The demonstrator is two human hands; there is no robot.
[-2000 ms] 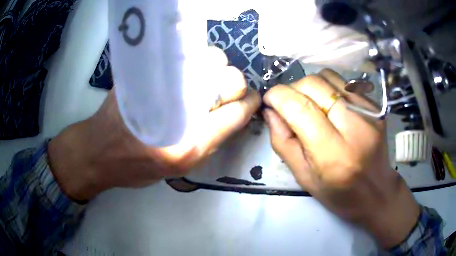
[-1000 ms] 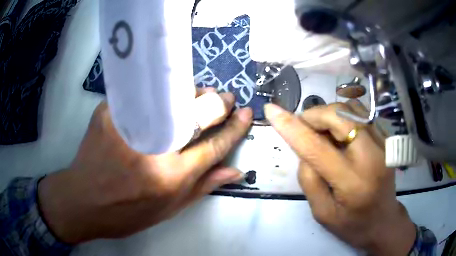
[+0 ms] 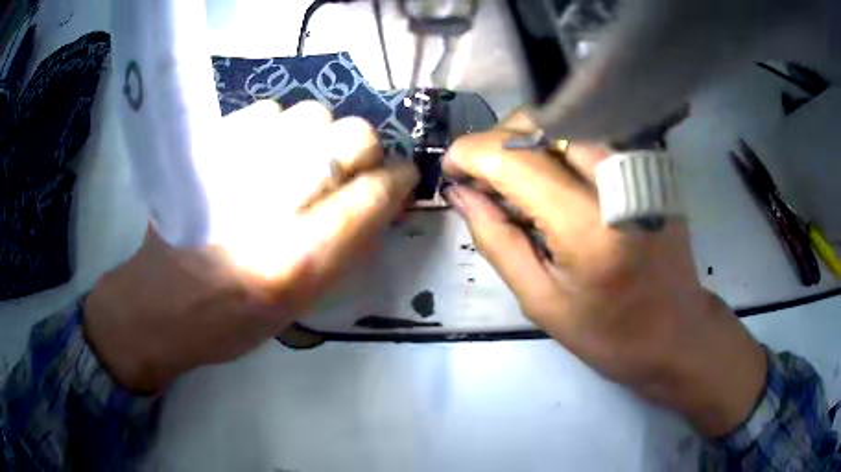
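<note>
A navy patterned fabric piece lies under the presser foot of the sewing machine. My left hand, overexposed by the lamp, lies over the fabric's near left part, its fingers curled and pinching the near edge left of the foot. My right hand pinches the fabric's near right edge with thumb and forefinger, just right of the foot. The fingertips of both hands hide part of that edge. The needle tip cannot be made out.
The machine head with its white ribbed knob hangs above my right hand. Dark-handled snips and a yellow-handled tool lie at right. A dark stack of cut pieces lies at far left. Dark scraps lie near the plate's front edge.
The view has shifted, showing more of the snips. The fabric has turned at the foot. My left fingers have curled onto it, and my right thumb and forefinger have closed on its edge.
</note>
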